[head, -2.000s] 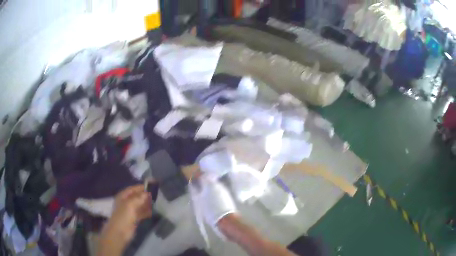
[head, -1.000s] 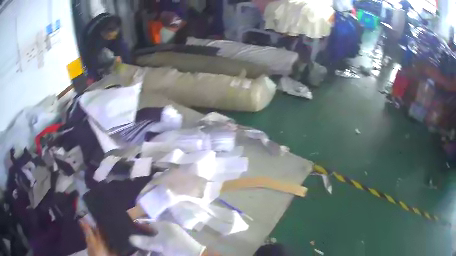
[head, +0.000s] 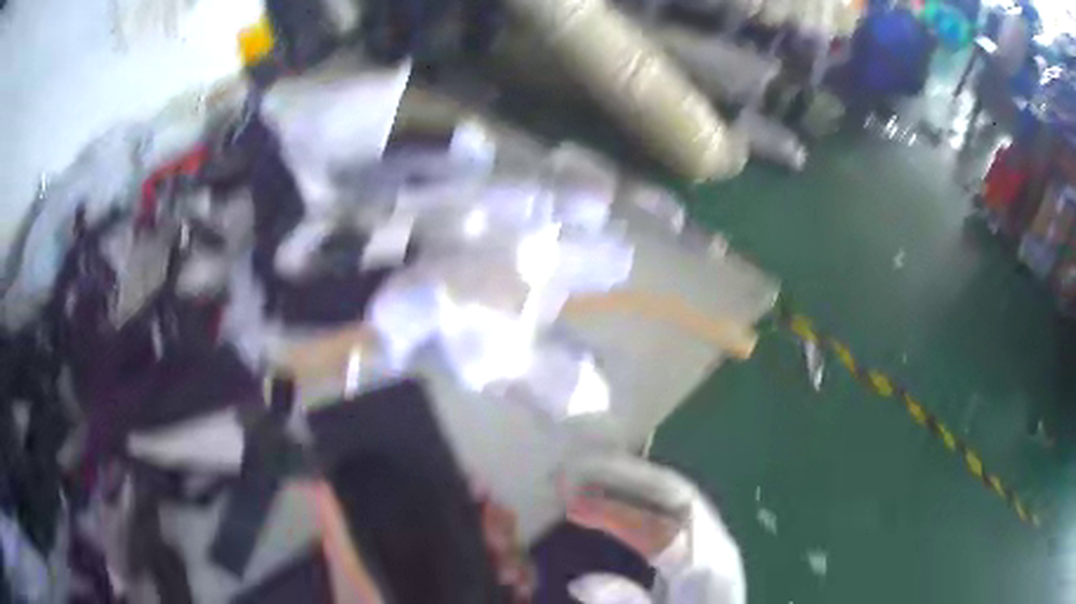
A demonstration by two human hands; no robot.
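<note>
A long dark fabric piece (head: 395,472) lies upright in the frame at lower centre. My left hand (head: 336,537) is bare and grips it, with skin showing along its left edge and blurred fingertips at its right edge; the rest of the hand is hidden or cut off. My right hand (head: 661,519), in a white glove, is at the lower right by the table's near edge, apart from the dark piece. It is too blurred to tell what its fingers hold. Smaller dark strips (head: 248,507) lie to the left.
White slips (head: 490,342) are heaped mid-table, with a tan strip (head: 673,319) to their right. A dark fabric heap (head: 177,378) fills the left. The grey table (head: 696,266) ends at a green floor (head: 873,472) with yellow-black tape. Fabric rolls (head: 637,89) lie behind.
The view has swung down and left again. My left hand now holds the dark piece up nearer the camera. My gloved right hand has moved right, away from the white slips.
</note>
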